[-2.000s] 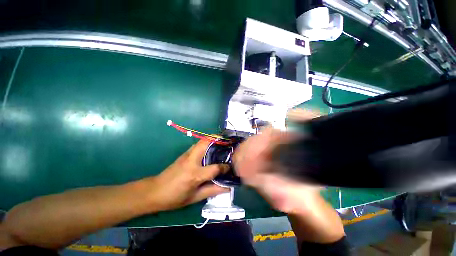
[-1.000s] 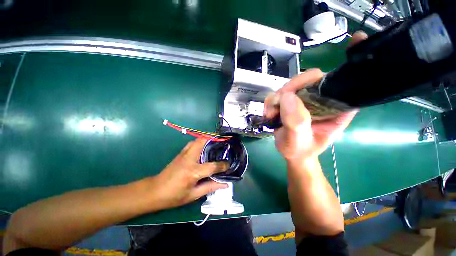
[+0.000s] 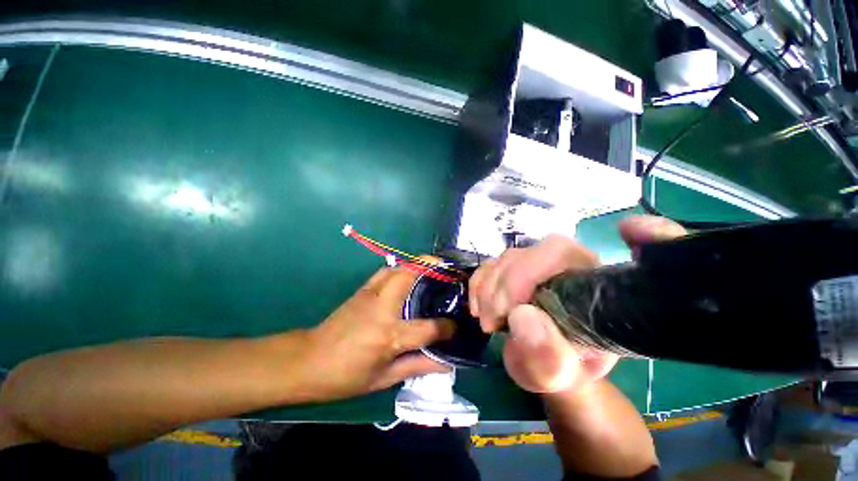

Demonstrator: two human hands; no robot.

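The round camera housing [image 3: 428, 305] has a white rim and a black inside and sits at the bench's near edge, its white base [image 3: 435, 400] towards me. My left hand [image 3: 376, 329] grips its left side, fingers at the opening. My right hand [image 3: 550, 310] is closed around the front of the black electric screwdriver [image 3: 715, 301], over the housing's right side; the driver tip is hidden by my fingers. Red and yellow wire leads [image 3: 400, 256] with small white plugs stick out to the upper left. The screw feeder [image 3: 564, 122] stands just beyond the housing.
A metal rail [image 3: 282, 61] runs across the green bench [image 3: 188, 272]. Another white camera unit [image 3: 685, 73] stands beyond the feeder at the upper right. A black cable [image 3: 691, 127] loops at the right. Metal conveyor parts [image 3: 795, 56] are at the top right.
My right hand and the screwdriver have moved from the feeder's front down to the housing, and the screwdriver now lies more level. The left hand still holds the housing. The whole view has shifted somewhat.
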